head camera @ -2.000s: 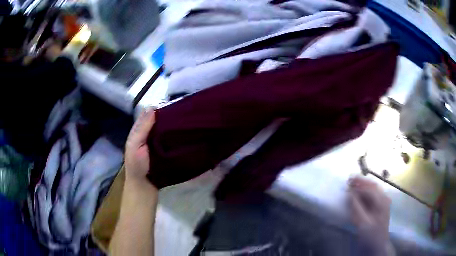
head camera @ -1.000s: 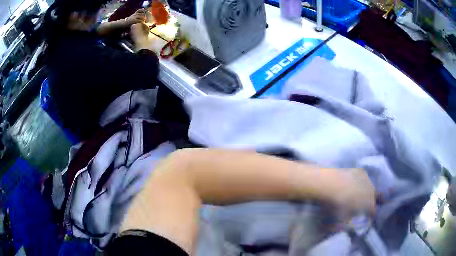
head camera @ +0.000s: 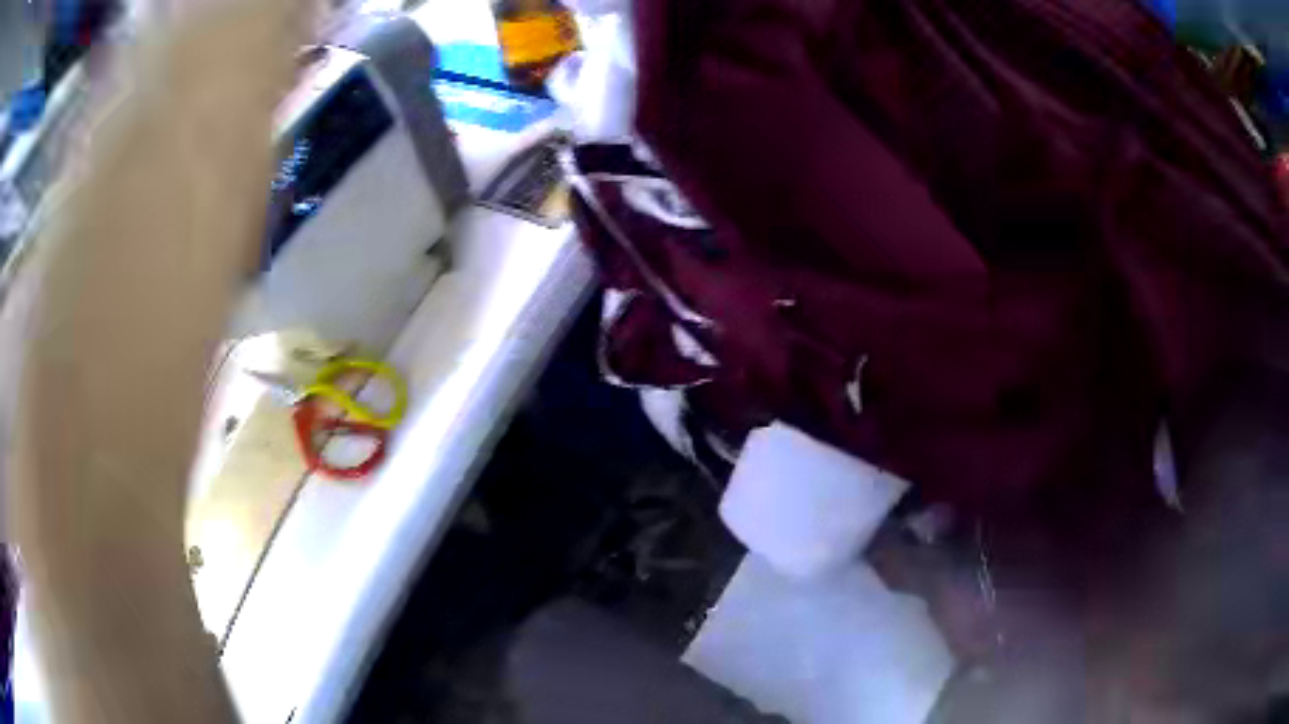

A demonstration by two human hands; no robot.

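Maroon garment pieces (head camera: 848, 184) fill the upper right in a large heap, some with white edges. Two small pale pieces (head camera: 809, 498) lie or hang below it, one overlapping the other. A bare forearm, seemingly my left, runs blurred up the left side; its hand is cut off by the top edge. A blurred skin-toned patch beside the pale pieces may be my right hand, but its fingers and hold cannot be made out.
The sewing machine head (head camera: 354, 234) stands at the upper left. Scissors with yellow and red handles (head camera: 351, 417) lie on the white table (head camera: 424, 467). An orange-brown object (head camera: 537, 36) is at the top. Dark floor or clothing shows below.
The view has swung right, from the neighbouring person and JACK table to the machine and maroon heap. The forearm that crossed the pale cloth now runs upward at the left.
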